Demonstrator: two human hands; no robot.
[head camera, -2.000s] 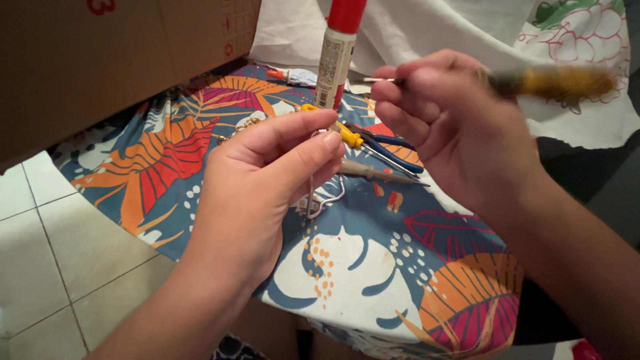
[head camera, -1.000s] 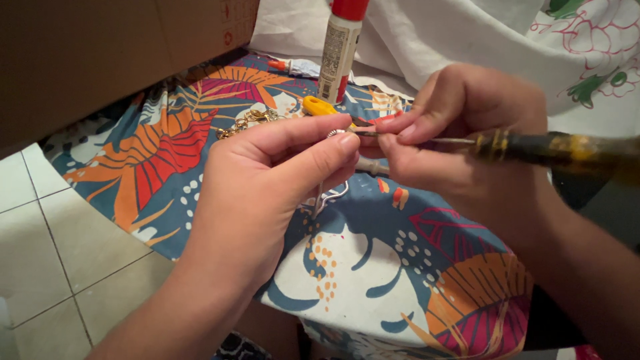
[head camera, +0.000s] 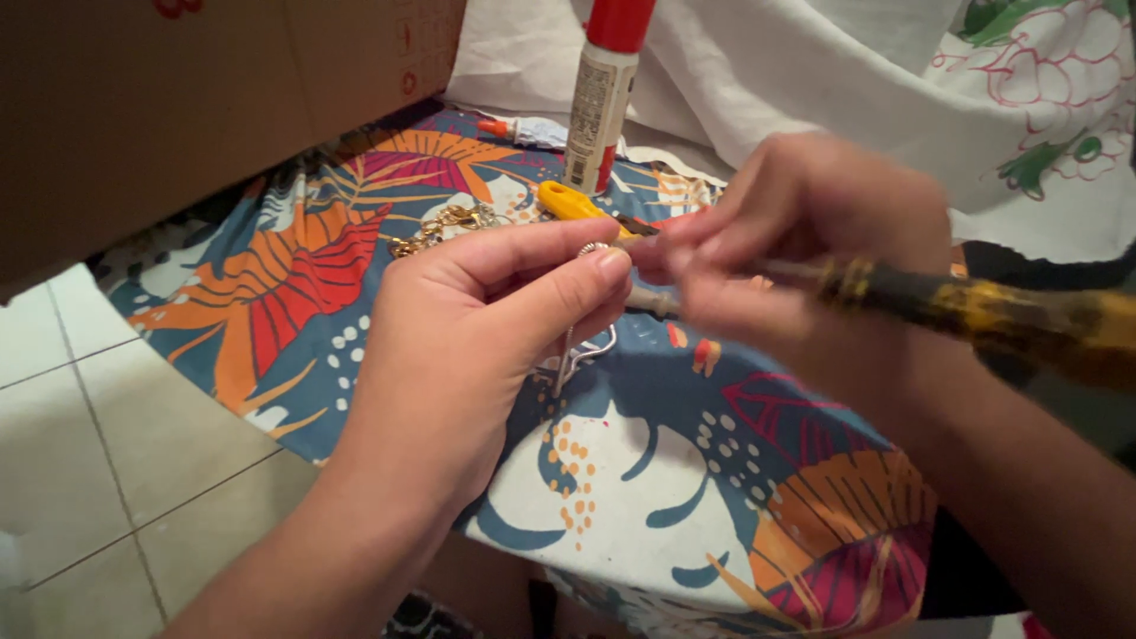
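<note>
Between thumb and forefinger, my left hand (head camera: 497, 319) pinches a bent silver wire piece (head camera: 589, 348) with a small coil at its top; its lower end hangs below the fingers. My right hand (head camera: 799, 240), blurred, grips the thin metal shaft of a screwdriver-like tool with a black and yellow handle (head camera: 1003, 306) pointing right. The right fingertips are close to the coil, and the tool's tip is hidden. Behind the hands lie a yellow-handled tool (head camera: 572, 202) and a grey tool (head camera: 652, 300), both partly covered. Gold and silver chain (head camera: 448, 226) lies behind my left hand.
A red-capped can (head camera: 599, 106) stands at the back beside a white tube with an orange tip (head camera: 532, 133). A cardboard box (head camera: 222, 106) rises at the left. White painted fabric (head camera: 816, 71) drapes behind the patterned cloth (head camera: 612, 497). Tiled floor shows at lower left.
My right hand has come in from the right to beside my left fingertips with the tool. My left hand has stayed about in place, holding the wire.
</note>
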